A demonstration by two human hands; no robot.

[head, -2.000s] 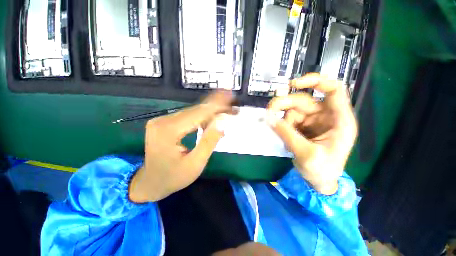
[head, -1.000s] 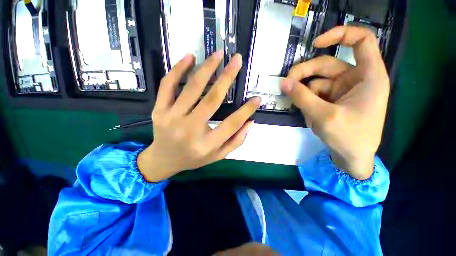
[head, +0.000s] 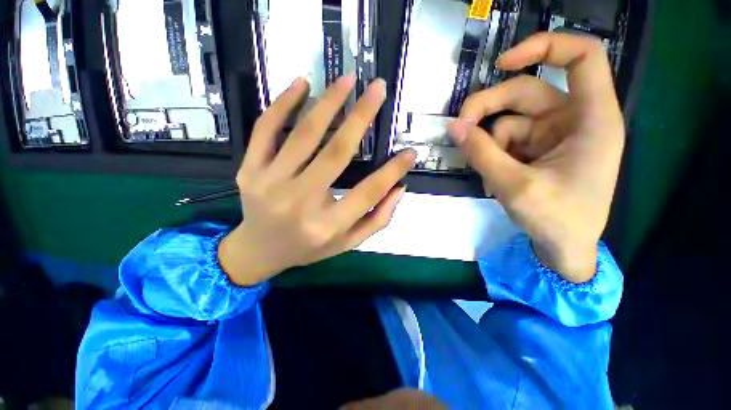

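Observation:
My right hand (head: 553, 152) pinches a small pale adhesive piece (head: 431, 128) between thumb and index finger, over the lower end of an open phone assembly (head: 429, 68) in the black foam tray (head: 172, 164). My left hand (head: 300, 192) is spread with nothing in it. Its fingers lie over the lower part of the neighbouring phone (head: 292, 48), and one fingertip is at the lower left end of the phone being worked on. The white backing sheet (head: 441, 227) lies below the tray, partly under my left fingers and right wrist.
Two phones (head: 151, 64) (head: 44, 72) sit in the tray's left slots; another (head: 557, 76) is partly hidden behind my right hand. Black tweezers (head: 210, 195) lie on the green mat (head: 104, 212) left of my left hand. An orange patch (head: 480, 9) shows on the worked phone.
Both hands have moved up from the backing sheet to the phones. The left hand has spread over the tray and the right has brought the pale piece to the phone's lower end.

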